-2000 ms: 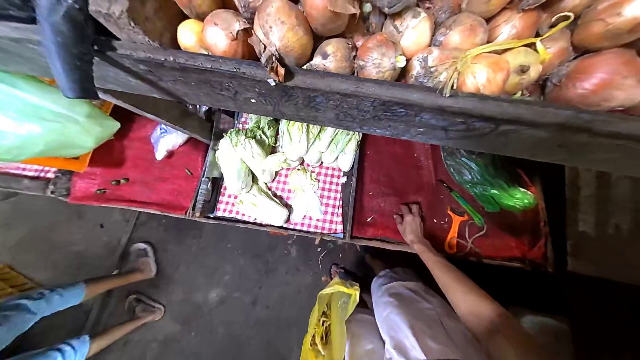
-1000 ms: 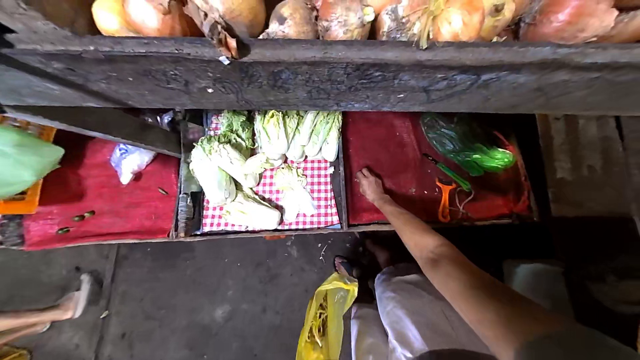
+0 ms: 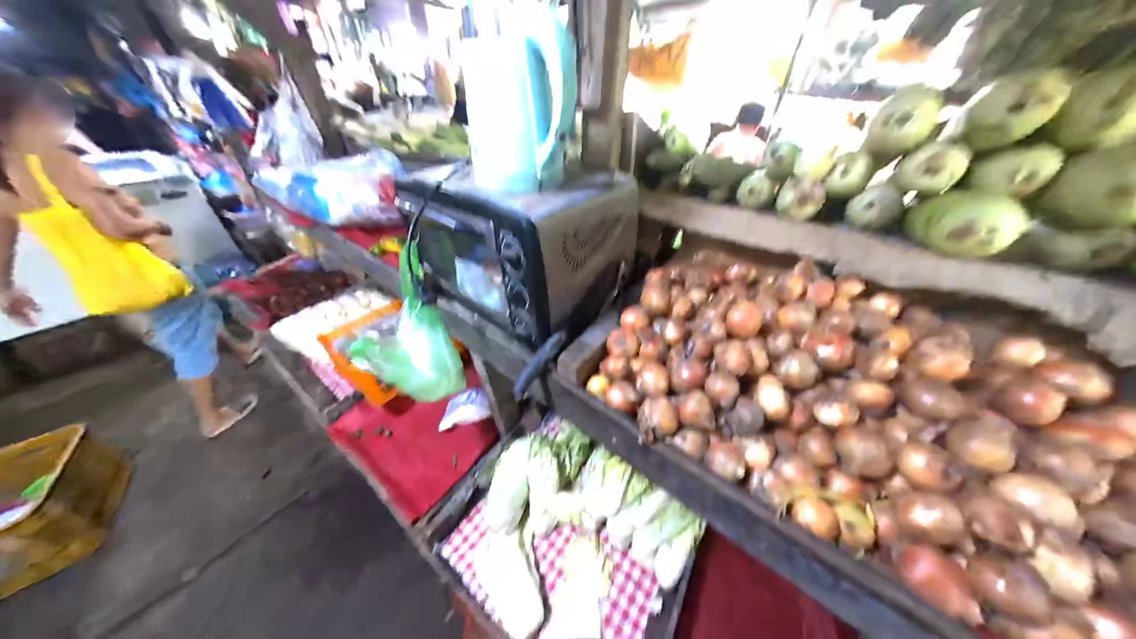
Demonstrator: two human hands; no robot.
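Note:
Neither my left hand nor my right hand shows in the view now. Brown onions (image 3: pixel 790 382) fill a wooden tray at the right. Below it, leafy cabbages (image 3: pixel 510 577) lie on a red-and-white checked cloth (image 3: pixel 555 559). Left of them a red cloth (image 3: pixel 408 453) covers a low shelf, with a small white plastic bag (image 3: pixel 465 409) on it. A green plastic bag (image 3: pixel 424 351) hangs in front of an orange crate (image 3: pixel 366 383). A toaster oven (image 3: pixel 532 248) carries a pale blue pitcher (image 3: pixel 519 98).
Pale green gourds (image 3: pixel 967 222) are stacked on a ledge at the upper right. A person (image 3: pixel 98 231) with a yellow bag walks on the dark floor (image 3: pixel 266 532) at the left. A yellow crate (image 3: pixel 62 497) stands at the lower left. A wooden post (image 3: pixel 605 89) rises behind the oven.
The view has swung up and to the left, bringing in the oven, the gourds and the walking person. The hand that rested on the red cloth and the yellow bag near the legs are out of view.

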